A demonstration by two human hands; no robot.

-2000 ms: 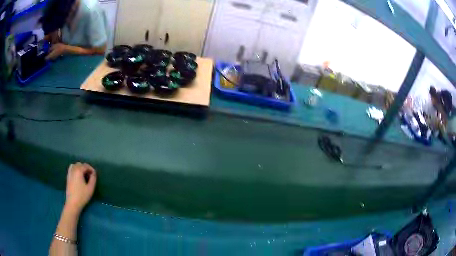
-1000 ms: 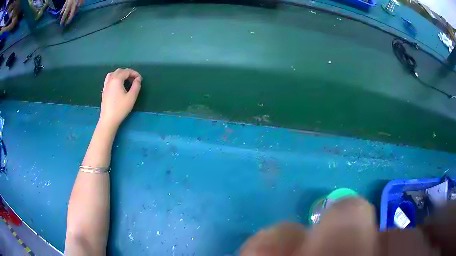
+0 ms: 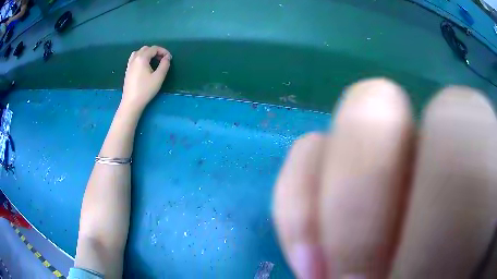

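Observation:
My left hand (image 3: 146,73) rests over the near edge of the green belt (image 3: 245,65), its fingers curled and thumb tip meeting the forefinger in a ring. No object shows in it. My right hand (image 3: 381,185) is very close to the camera, large and blurred, and cut off by the right and bottom edges. Its fingers are bent; whether it holds something is hidden. A coiled black cable (image 3: 454,41) lies on the belt at the far right. Another black coil (image 3: 64,22) lies at the upper left.
The blue bench mat (image 3: 207,180) has pale specks. Small black parts (image 3: 47,49) lie on the belt at left. A crinkled clear bag (image 3: 6,133) is at the left edge. Part of another person's arm (image 3: 16,16) shows at top left. A silvery strip (image 3: 264,270) is at the bottom.
The view has swung down from the far bench to the near mat. My right hand has come up large into view, covering the blue bin and green-rimmed reel. My left hand keeps its curled pose.

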